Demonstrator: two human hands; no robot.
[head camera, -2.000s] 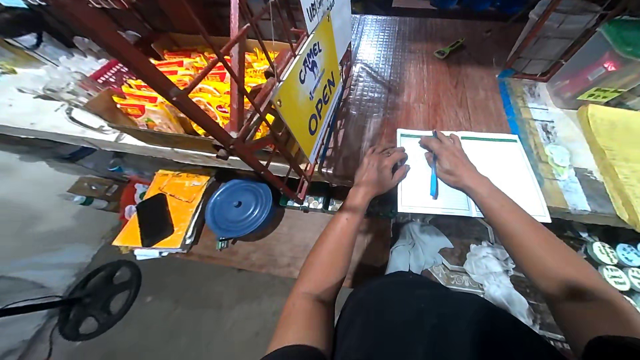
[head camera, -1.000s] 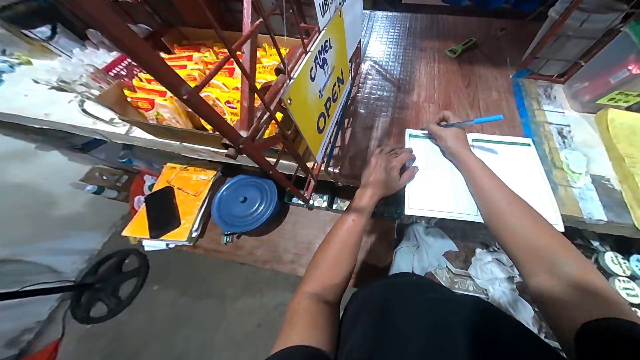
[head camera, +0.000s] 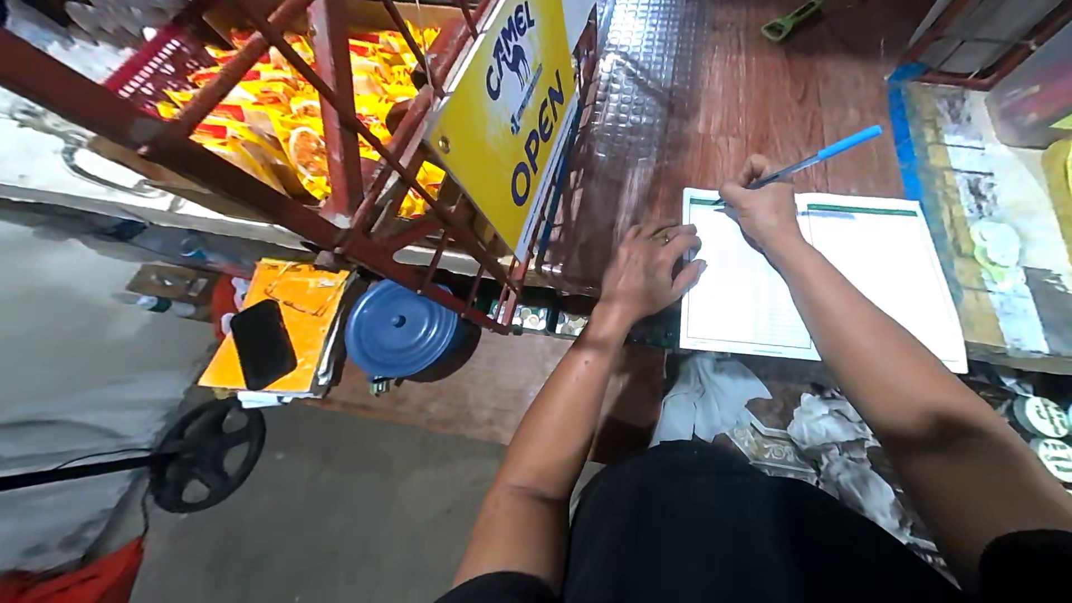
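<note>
An open notebook with ruled pages (head camera: 879, 276) lies on the reddish wooden counter (head camera: 745, 100). My right hand (head camera: 764, 205) rests on its left page near the top and grips a pen with a blue cap on its back end (head camera: 816, 157); the pen's tip is down at the upper edge of that page. My left hand (head camera: 653, 264) lies with fingers spread at the notebook's left edge, a ring on one finger and nothing held. A short band of dark marks shows near the top of the right page.
A red metal grille (head camera: 335, 109) with a yellow sign (head camera: 507, 126) rises at the left, before yellow packets (head camera: 293, 138). Below are a blue lidded container (head camera: 402, 331) and a black phone (head camera: 264, 343) on an orange envelope. A green-handled tool (head camera: 791, 21) lies farther back.
Two seconds ago the pen lay on the notebook under my right hand. One second ago my right hand held it at the left page's top, as now. My left hand has stayed by the left edge.
</note>
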